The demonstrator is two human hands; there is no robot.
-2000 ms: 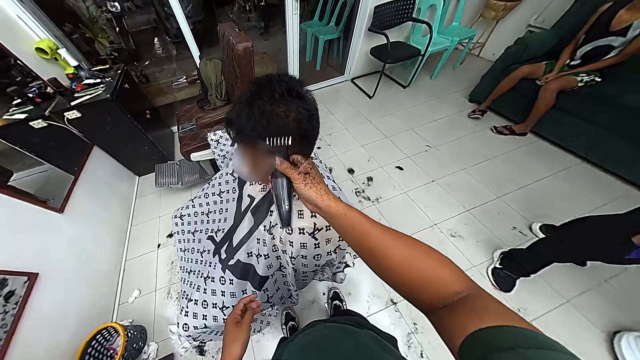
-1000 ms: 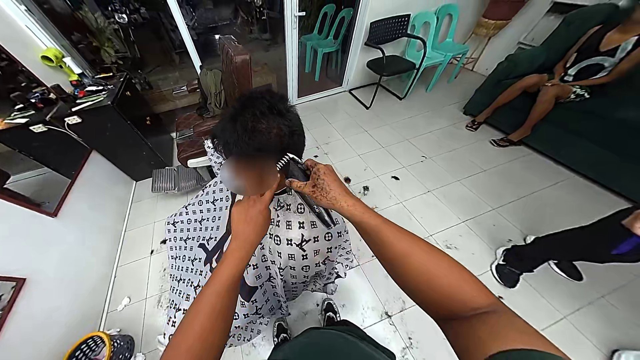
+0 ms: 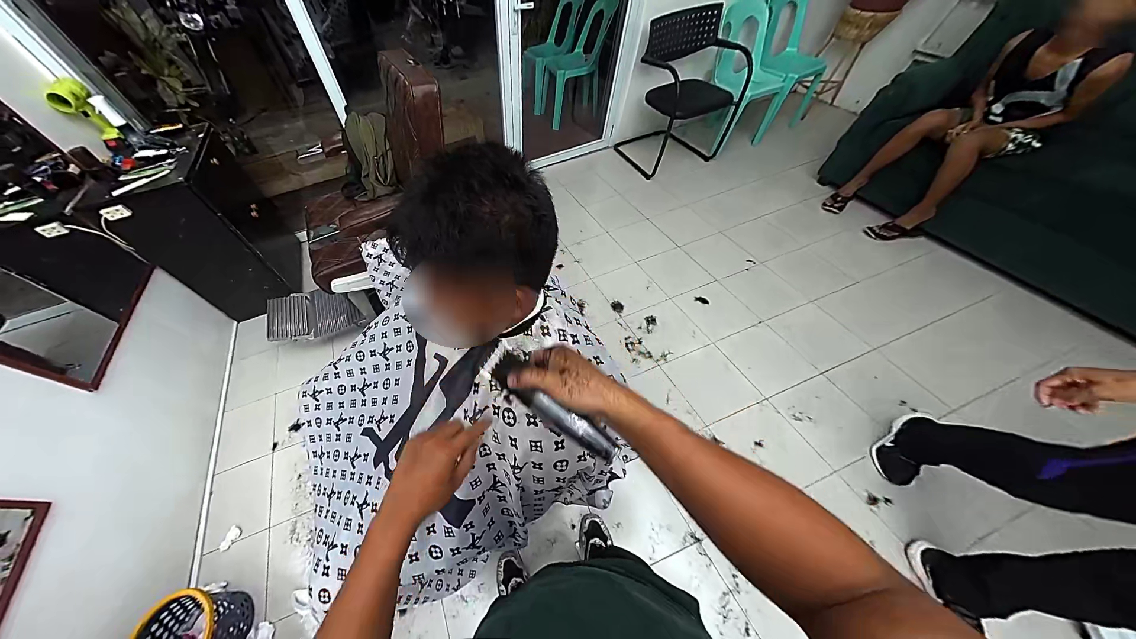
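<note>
A seated person wears a white barber's cape (image 3: 355, 435) with a dark pattern, and the head of short black hair (image 3: 479, 209) is bent a little down. My right hand (image 3: 568, 382) is closed around a dark hair clipper (image 3: 572, 426) with a comb guard; its comb end points up and left, in front of the cape just below the person's chin. To the left of the clipper my left hand (image 3: 439, 466) hovers over the cape's front, index finger stretched toward the clipper, holding nothing that I can see.
Hair clippings (image 3: 643, 346) lie scattered on the tiled floor. A black counter (image 3: 213, 204) with tools stands at left, a yellow-rimmed basket (image 3: 210, 612) below. Another person's legs (image 3: 1003, 461) reach in at right. Behind are a black chair (image 3: 688, 98) and a green sofa (image 3: 1003, 231) with a seated person.
The clipper has moved from beside the person's head down to the front of the cape. My left hand, at the person's face one second ago, is now lower, over the cape.
</note>
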